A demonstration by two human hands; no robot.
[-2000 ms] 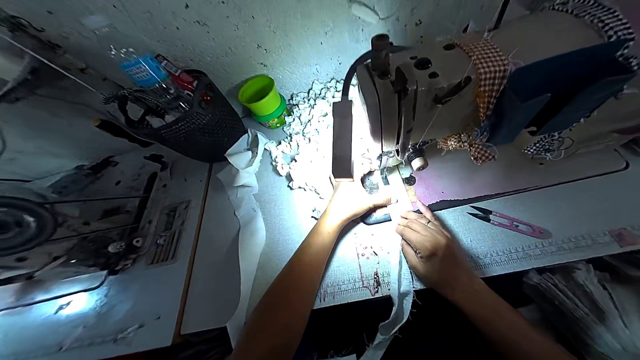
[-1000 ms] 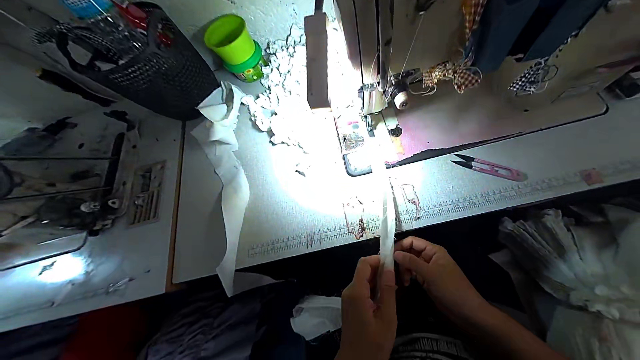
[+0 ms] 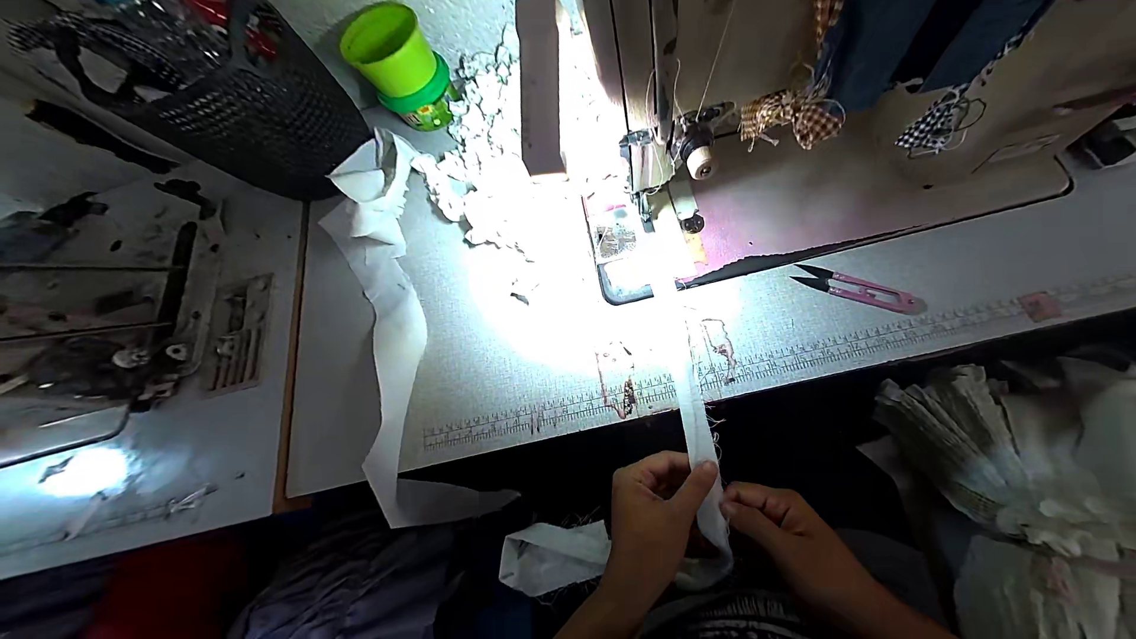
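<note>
A narrow white fabric strip (image 3: 695, 417) runs from under the presser foot (image 3: 646, 209) of a sewing machine (image 3: 763, 186) down over the table edge. My left hand (image 3: 655, 510) pinches it between thumb and fingers just below the edge. Right beside it, my right hand (image 3: 772, 524) has its thumb and fingertips together on the strip's right edge. Below the hands the strip folds, and a white fabric piece (image 3: 555, 557) shows left of my left wrist. Glare from the machine's lamp hides part of the strip near the needle.
Pink thread snips (image 3: 865, 291) lie right of the strip. Another white strip (image 3: 398, 346) hangs over the table's left part. A black woven basket (image 3: 240, 124), a green cup (image 3: 390, 53) and white scraps (image 3: 484, 177) stand or lie behind. Gathered white fabric (image 3: 985, 461) is at the right.
Both hands have come from beside the presser foot down to below the table's front edge, where they hold the strip. The view has shifted closer to the table.
</note>
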